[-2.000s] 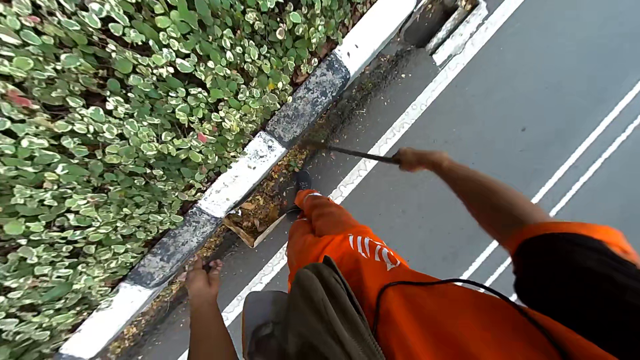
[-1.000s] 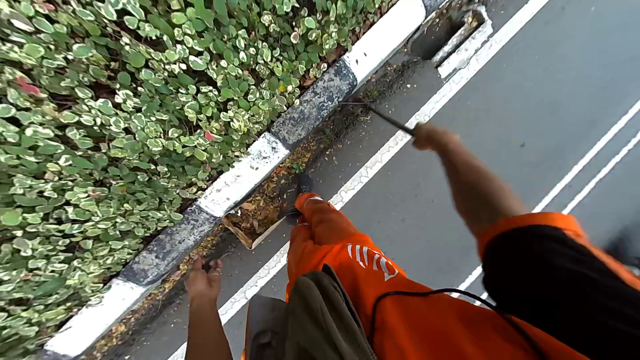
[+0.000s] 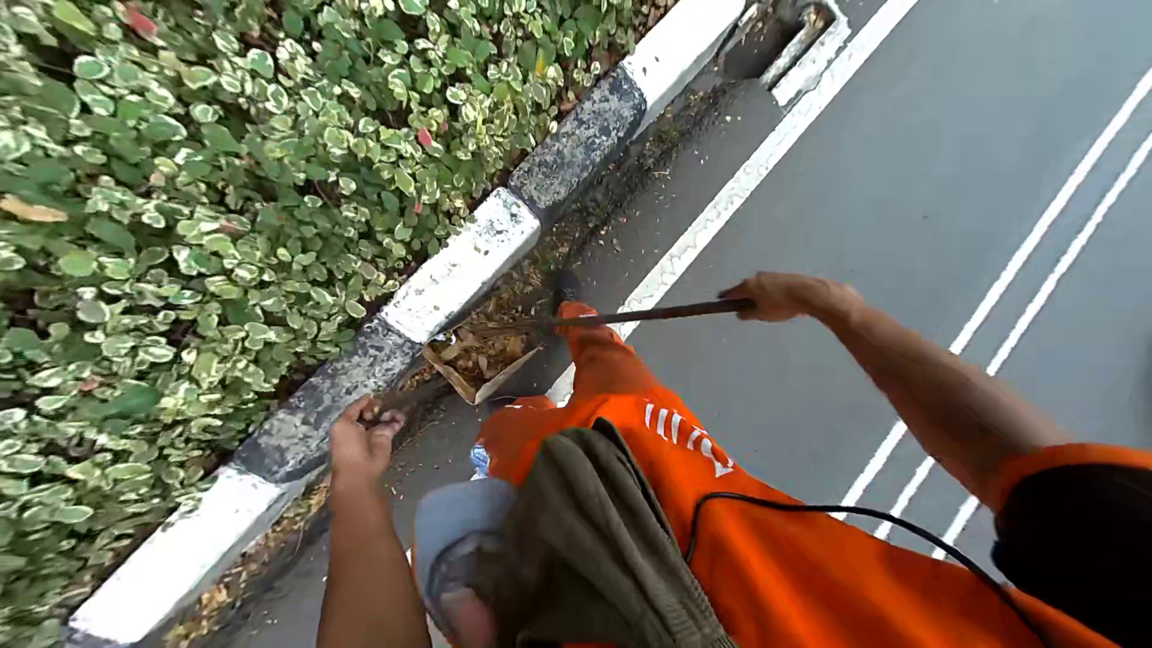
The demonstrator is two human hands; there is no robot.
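My right hand (image 3: 778, 297) grips the dark shaft of a long-handled tool (image 3: 666, 313), probably a broom. Its far end is thin and blurred and reaches across my leg to a scoop-like pan (image 3: 498, 382) full of brown leaves (image 3: 481, 353). The pan lies in the gutter against the kerb (image 3: 463, 265). My left hand (image 3: 364, 436) is left of the pan, above the kerb, its fingers curled near something small and dark; whether it grips a handle cannot be made out.
A variegated hedge (image 3: 225, 180) borders the black-and-white kerb. Dirt and leaf litter (image 3: 621, 184) line the gutter, with a drain opening (image 3: 760, 40) at the top. The grey road (image 3: 900, 207) has white lines. My orange-clad legs (image 3: 612, 360) and a dangling black cord (image 3: 810, 507) are below.
The tool's far end has swung from the gutter above my foot down to the leaf-filled pan. My right hand has moved down and toward the kerb. My left hand stays beside the kerb.
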